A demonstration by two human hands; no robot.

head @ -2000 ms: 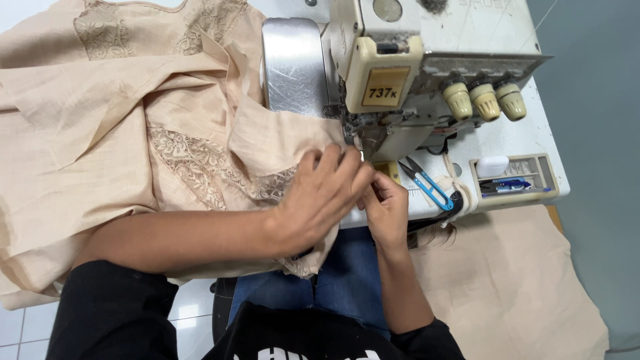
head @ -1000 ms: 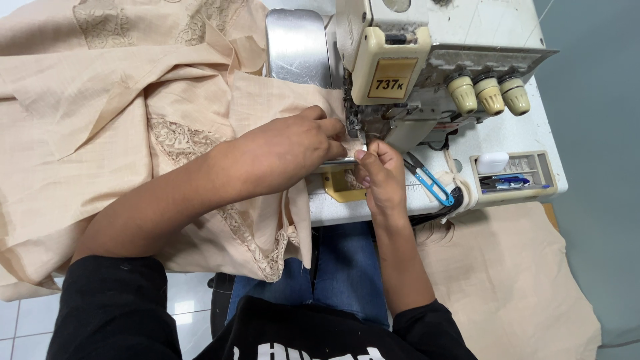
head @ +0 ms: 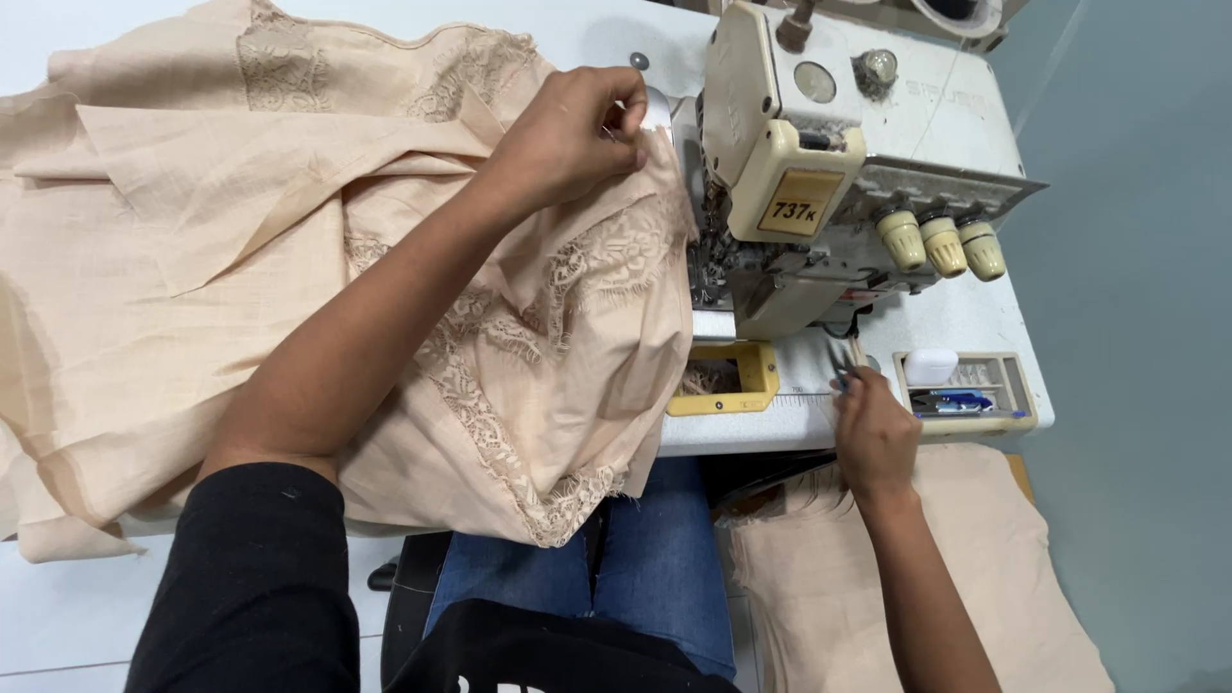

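Note:
My left hand (head: 587, 130) is raised over the beige lace-trimmed fabric (head: 597, 385), left of the overlock sewing machine (head: 866, 106). Its fingers are pinched together, and whether they hold thread or fabric cannot be made out. Lower right of the machine, my right hand (head: 876, 428) is closed on the thread snips (head: 843, 371), whose blades point up and are blurred. The fabric spreads over the left half of the table, its right edge beside the presser foot area.
A yellow-framed opening (head: 722, 406) lies below the machine. A tray (head: 1025, 390) with pens and a white case sits at the right table edge. Beige fabric pieces (head: 924, 568) are stacked beyond the front edge. Tension knobs (head: 900, 239) stick out from the machine.
My left hand has moved up and left, away from the needle area. My right hand has left the fabric, moved right and taken hold of the snips, which lay on the table before.

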